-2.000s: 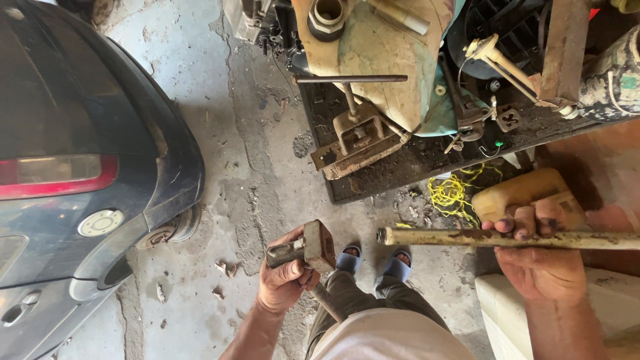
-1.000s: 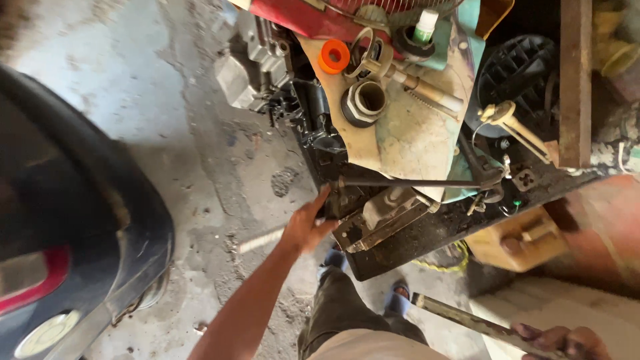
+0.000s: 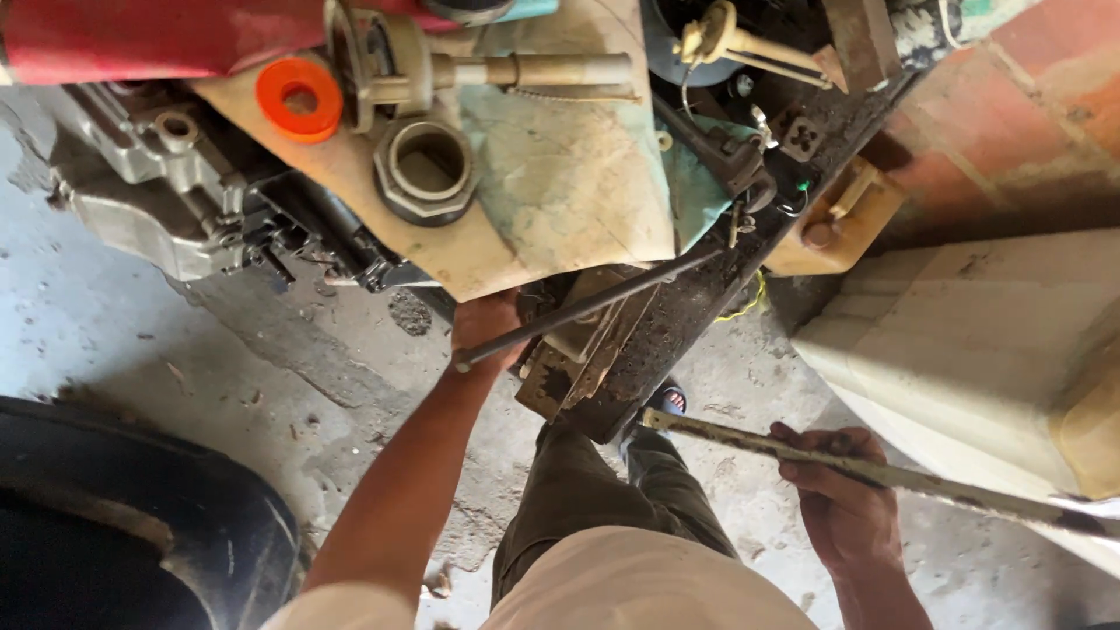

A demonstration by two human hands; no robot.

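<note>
My right hand [image 3: 840, 486] grips a long, worn, cream-painted metal bar [image 3: 919, 481], which slants down to the right beyond the frame. At the bench corner, my left hand [image 3: 490, 328] reaches under the edge of a stained cardboard sheet; its fingers are mostly hidden, so its hold cannot be told. A dark metal rod [image 3: 595, 302] passes above that hand, over a rusty bench vise [image 3: 582, 337]. On the sheet [image 3: 577, 192] lie a large hex pipe fitting [image 3: 426, 171], an orange plastic ring [image 3: 299, 100] and a fuel pump unit [image 3: 394, 70].
An engine casting [image 3: 157, 192] stands left of the bench [image 3: 674, 350]. A dark car [image 3: 149, 516] is at lower left. A yellowish plastic can [image 3: 836, 219] and a pale, large box-like object [image 3: 954, 324] are at right. A pipe wrench [image 3: 726, 153] lies on the bench.
My left hand, which held a hammer-like tool two seconds ago, has moved to the bench corner and in under the sheet. My right hand still holds the bar. The view has shifted towards the bench.
</note>
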